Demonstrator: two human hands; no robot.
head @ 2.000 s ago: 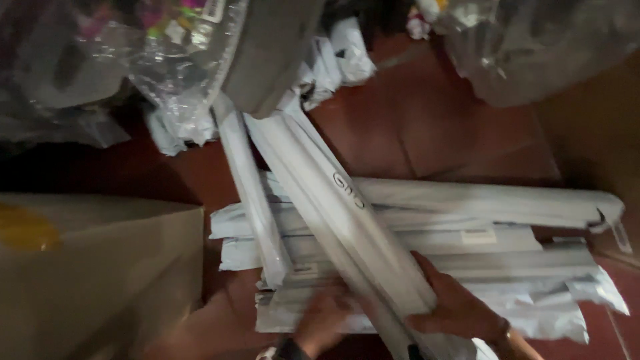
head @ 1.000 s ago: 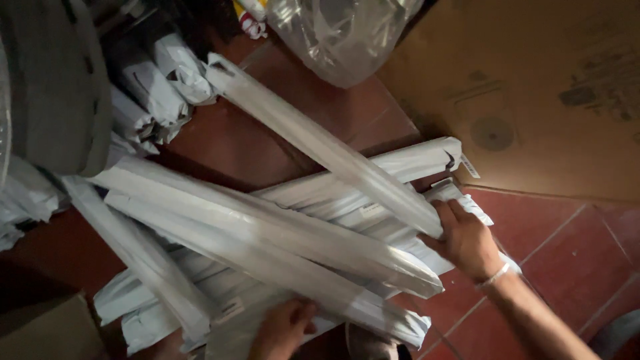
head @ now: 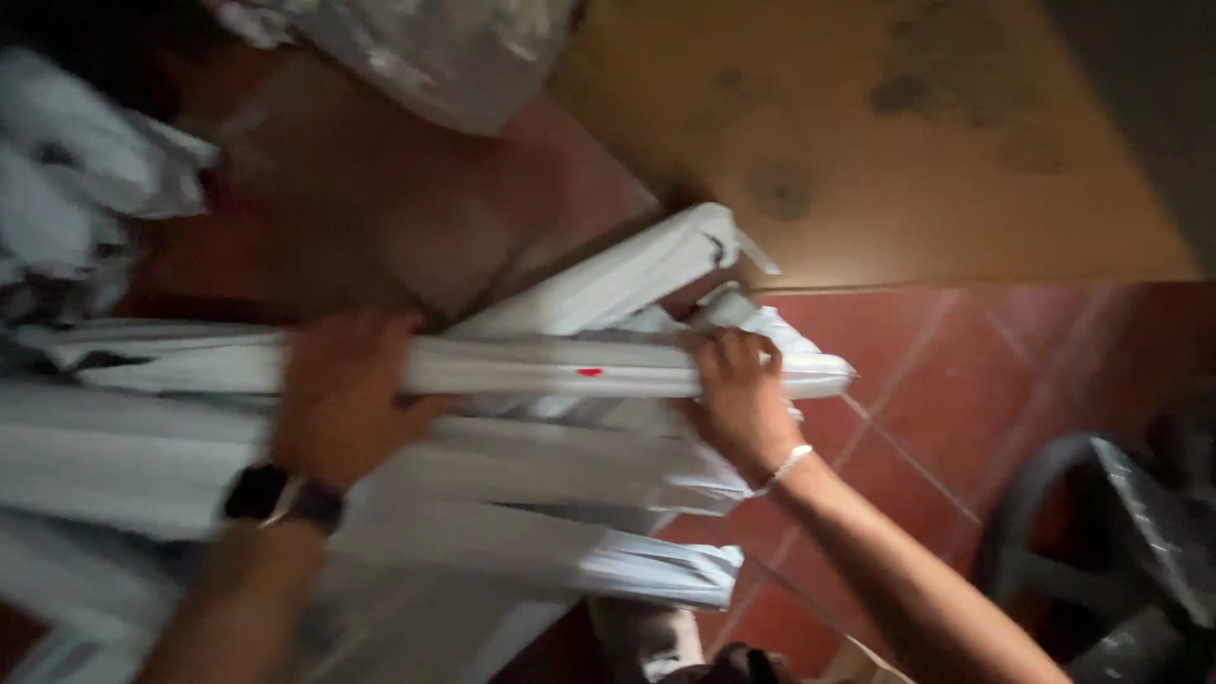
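A long package in white plastic wrap [head: 532, 366], bearing a small red mark, lies crosswise over other long white-wrapped packages [head: 532, 456]. Near its right end my right hand [head: 741, 394] grips it, with a light bracelet on the wrist. My left hand [head: 347, 394], blurred and wearing a dark watch, is closed over the same package farther left. Another wrapped package [head: 617, 275] slants up to the right behind it. The undersides of the packages and most of my left fingertips are hidden.
A large brown cardboard sheet or box [head: 855, 142] stands beyond the red tiled floor [head: 931, 418]. A clear plastic bag [head: 446, 57] is at the top, crumpled white packages [head: 85, 161] at the upper left, and a dark rounded object [head: 1064, 532] at the lower right.
My left hand has come up from the lower edge onto a wrapped package. The package in my right hand, slanted one second ago, now lies nearly level in view. The view has shifted right.
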